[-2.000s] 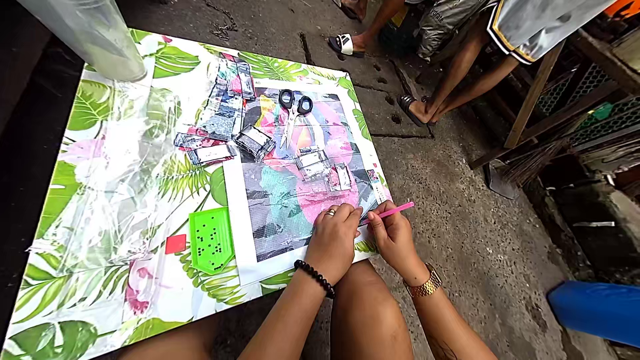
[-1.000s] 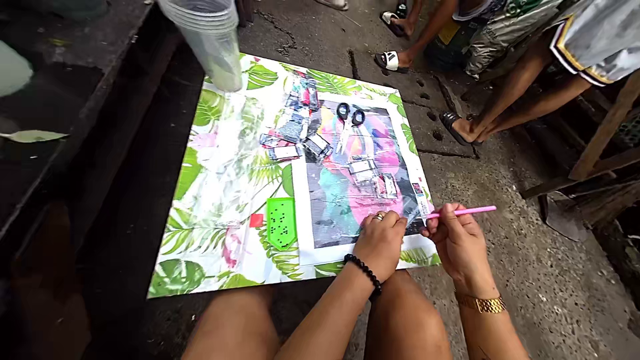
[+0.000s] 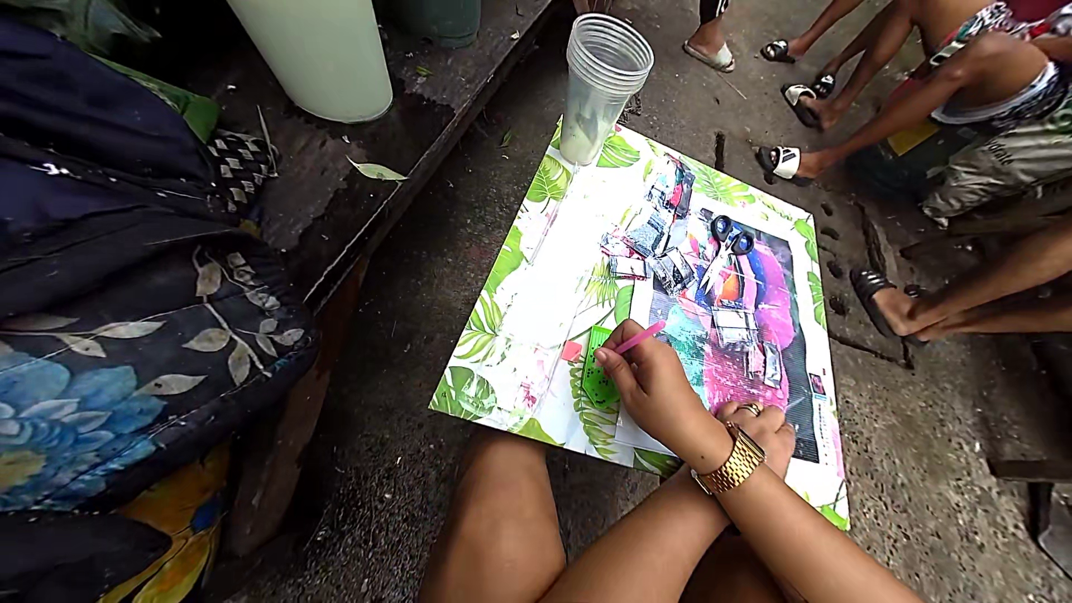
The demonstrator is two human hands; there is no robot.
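A pink pen-like applicator is held in my right hand, which crosses over my left wrist and is at the green plastic tray with small dark beads. My left hand rests on the lower edge of a colourful diamond painting canvas; its fingertips are partly hidden. On the canvas lie scissors with black handles and several small plastic packets. More packets lie along its upper left side. A small red square is just left of the tray.
Stacked clear plastic cups stand at the far corner of the leaf-patterned board. A wooden bench with a pale container is at left, near a floral cloth bag. Other people's legs and sandalled feet are at right.
My right hand has moved left across my left wrist to the green tray, with the pink applicator in it. My left hand stays at the canvas's lower edge. The view has shifted left.
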